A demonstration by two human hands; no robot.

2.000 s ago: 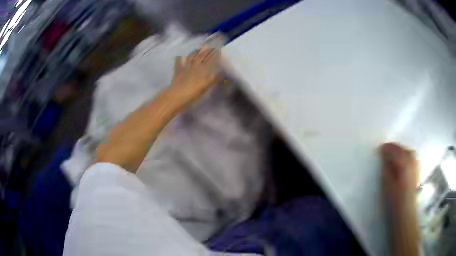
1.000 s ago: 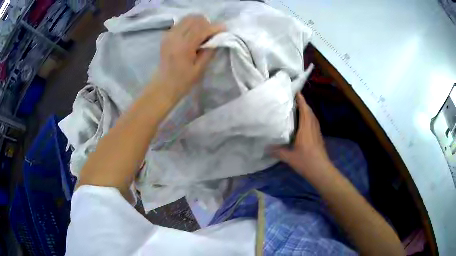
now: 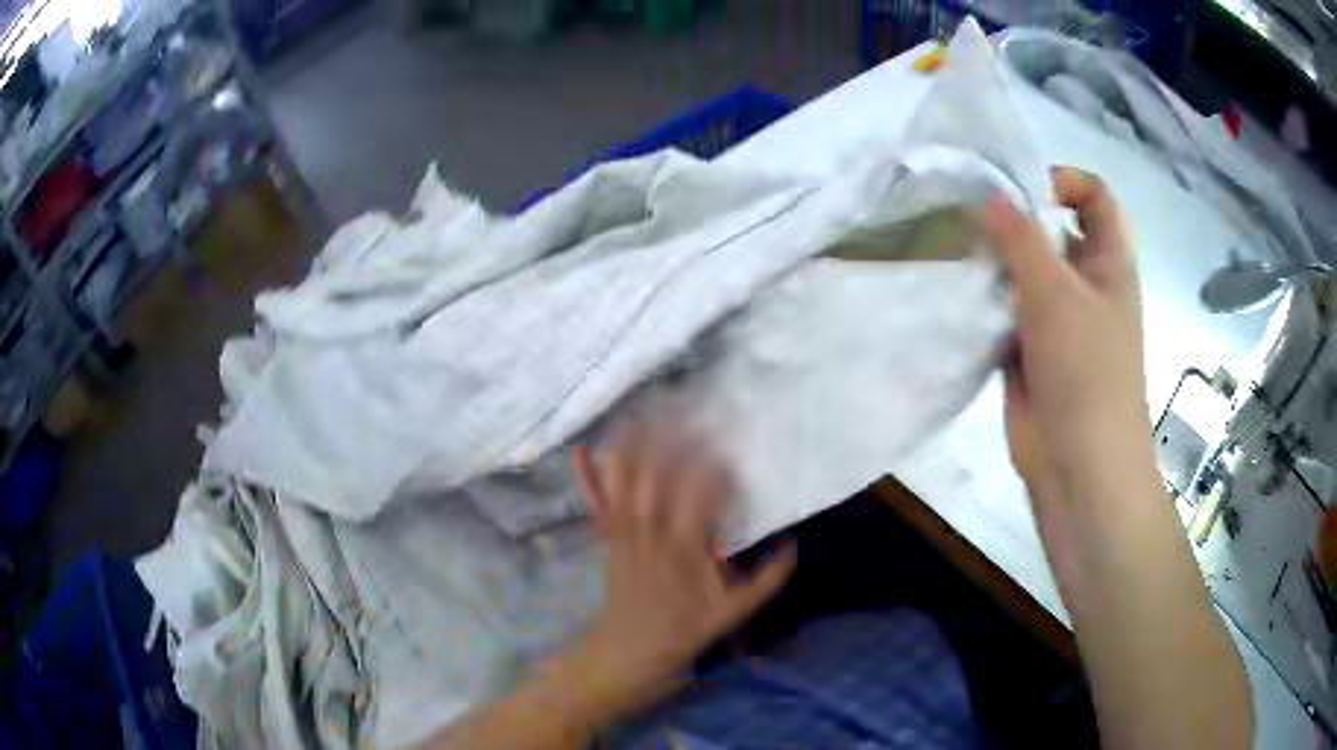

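A large pale grey-white garment (image 3: pixel 587 337) lies over a heap of the same cloth (image 3: pixel 425 601) at left and centre. Its right end is lifted above the table edge. My right hand (image 3: pixel 1067 293) grips that raised end, fingers around the cloth, with a pointed corner standing up above it. My left hand (image 3: pixel 667 528) is blurred, fingers spread, against the lower side of the cloth. Whether it pinches any cloth cannot be made out.
A white sewing table (image 3: pixel 997 469) with a brown edge is at right, with the sewing machine parts (image 3: pixel 1210 440) beyond my right forearm. Blue crates (image 3: pixel 88 659) stand at lower left and behind the cloth. Loaded shelves (image 3: pixel 103 191) are at far left.
My right hand has moved up and right, and now grips and lifts the garment's end. My left hand has left the upper cloth and moved lower. The view has turned towards the table.
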